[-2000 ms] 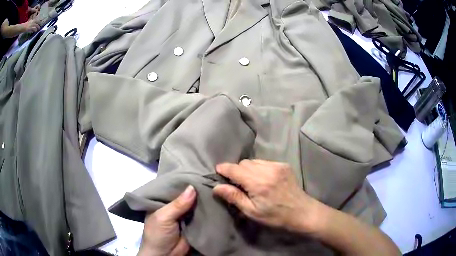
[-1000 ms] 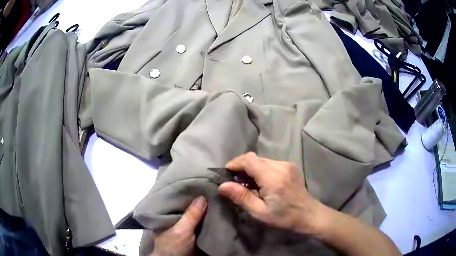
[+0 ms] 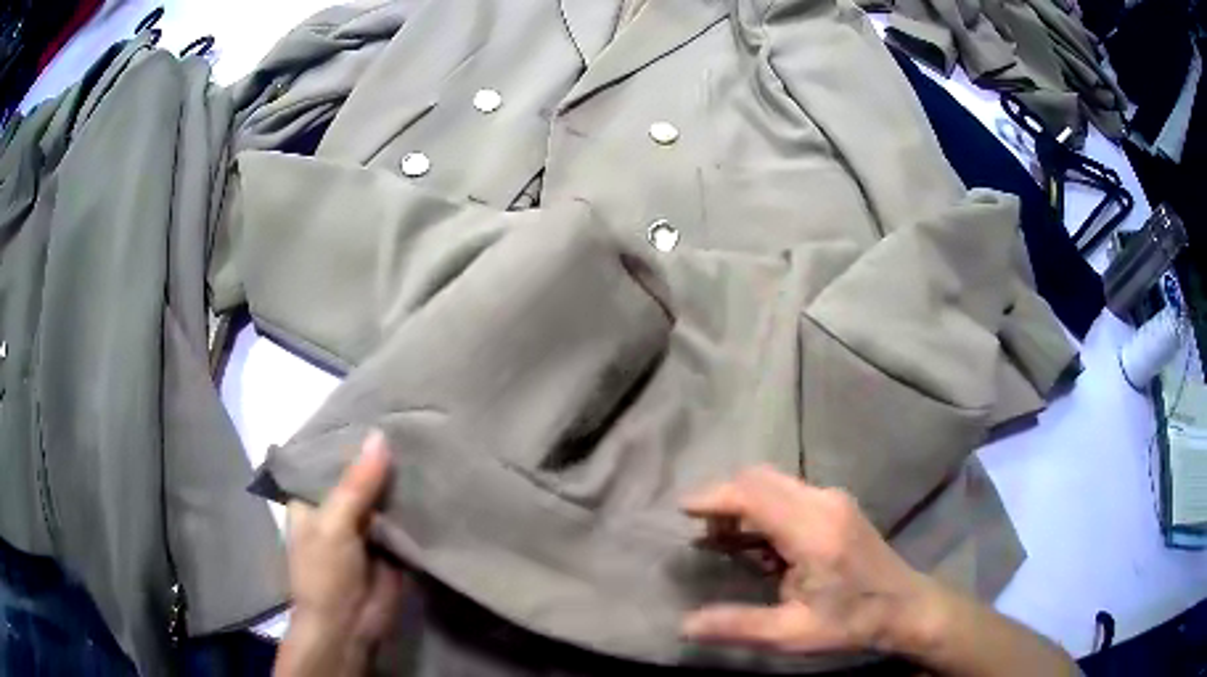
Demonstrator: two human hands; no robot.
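Observation:
A grey-beige double-breasted jacket (image 3: 755,199) lies in front of me, with its lower part folded up and round metal buttons on its front. My left hand (image 3: 338,549) holds the hem edge at lower left, thumb on top, fingers under the cloth and partly hidden. My right hand (image 3: 821,569) is over the cloth at lower right, thumb and forefinger spread apart. A small dark tool, apparently thread snips (image 3: 741,533), shows between its curled fingers, mostly hidden.
More jackets (image 3: 113,331) lie at the left, and others (image 3: 1013,60) at the upper right. Dark cloth (image 3: 966,146) lies beneath. Black hangers (image 3: 1092,192), a grey metal cylinder (image 3: 1142,262), a white thread cone (image 3: 1154,351) and a green-edged booklet (image 3: 1185,463) are at the right.
My left hand has moved left along the hem, spreading the cloth. My right hand has moved right and down, its thumb and forefinger now wider apart. The jacket front sits slightly higher in view.

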